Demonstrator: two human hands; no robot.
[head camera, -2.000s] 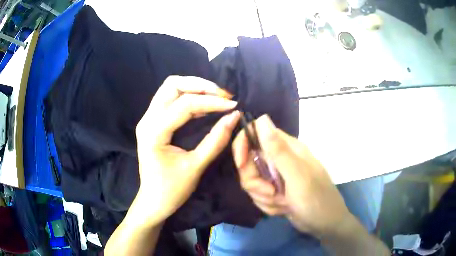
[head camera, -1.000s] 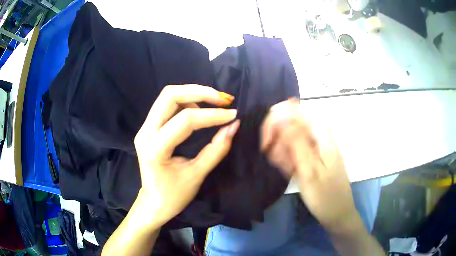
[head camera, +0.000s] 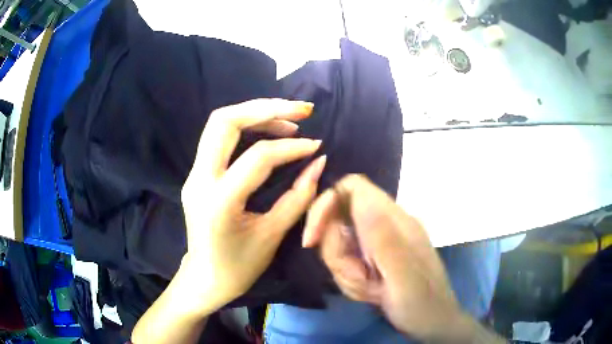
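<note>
A dark garment (head camera: 154, 114) lies in soft folds over the left and middle of the table. My left hand (head camera: 248, 201) is on it, with thumb and a finger close together at a narrow fold, pinching the cloth; the index fingertip has an orange-yellow spot. My right hand (head camera: 376, 248) is just right of and below the left fingertips, curled and slightly blurred. A pinkish glint of the thread snips (head camera: 349, 234) shows inside its fingers; the blades are not clearly seen.
The white table (head camera: 496, 181) extends right. Shiny machine parts (head camera: 423, 37) and a round dial (head camera: 459, 60) stand at upper right, with dark cut panels (head camera: 537, 23) beyond. A blue tray (head camera: 37, 201) is at left. Blue cloth (head camera: 470, 269) is below the table edge.
My right hand swung away to the right, then came back beside the left fingertips. My left index finger has lifted from the fold. The garment's right flap has shifted slightly.
</note>
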